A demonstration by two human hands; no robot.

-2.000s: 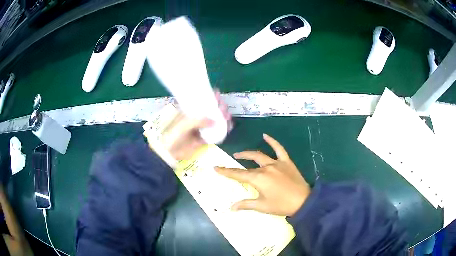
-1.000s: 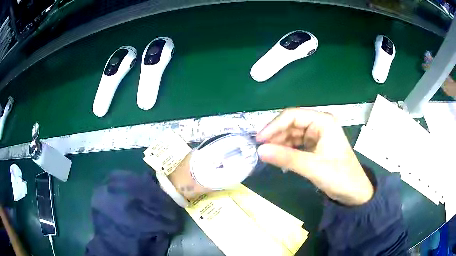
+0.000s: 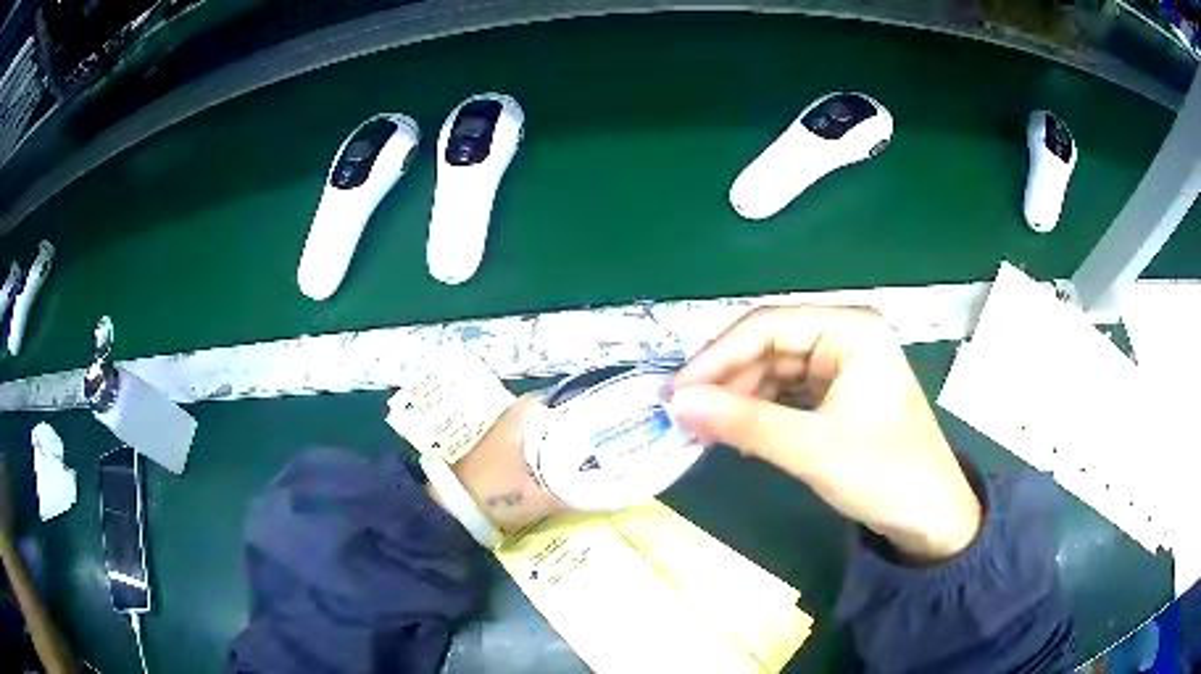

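Note:
A white handset is held end-on over the label sheets, its rounded head towards me, with some dark text and a blue patch on its face. My left hand is behind it, mostly hidden by the head; only the back of the hand and wrist show. My right hand has thumb and forefinger pinched at the head's upper right edge; a clear film there cannot be made out for sure. Yellow warning label sheets lie under the hands on the green worktop.
Several handsets lie on the green belt beyond the white edge strip. A dispenser bottle, smartphone and white scrap are at left. Spare sheets lie by the post. Part of a person's arm shows far left.
The handset has turned end-on from its earlier raised, blurred position, and my right hand has come from the sheets to its head. Lately both moved slightly; belt handsets shifted right.

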